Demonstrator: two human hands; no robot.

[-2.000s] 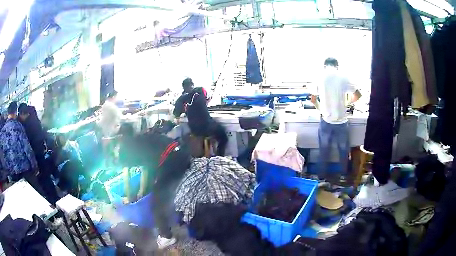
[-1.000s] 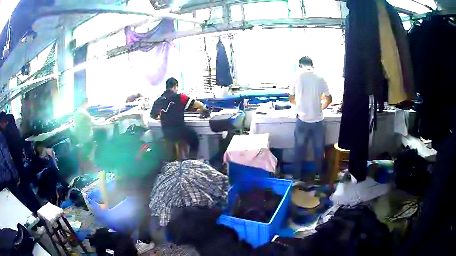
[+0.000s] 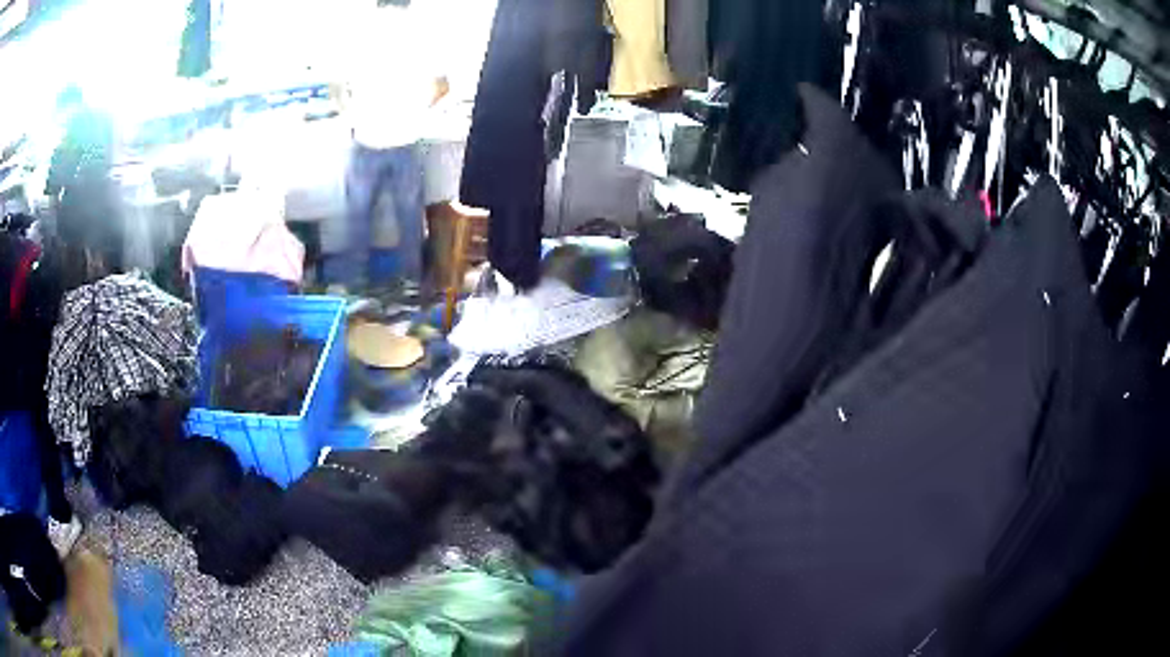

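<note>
Dark grey cloth, seemingly trousers [image 3: 847,475], fills the lower right, very near the camera. It rises to two pointed folds. Small pale specks show on it. Behind it, many dark garments [image 3: 949,116] hang close together at the upper right, with shiny pale strips between them. Neither of my hands is visible. Whether they are behind the grey cloth or outside the picture, I cannot tell.
A blue plastic crate [image 3: 263,436] with dark cloth stands on the floor at left, beside a checked cloth [image 3: 116,340]. Black garment heaps [image 3: 552,449] and green cloth [image 3: 449,616] lie on the floor. A tan garment [image 3: 638,49] hangs at top centre. A person [image 3: 385,180] stands behind.
The view has swung right and down. The crate and checked cloth now appear farther left. The large grey cloth and the crowded hanging garments have come into view on the right.
</note>
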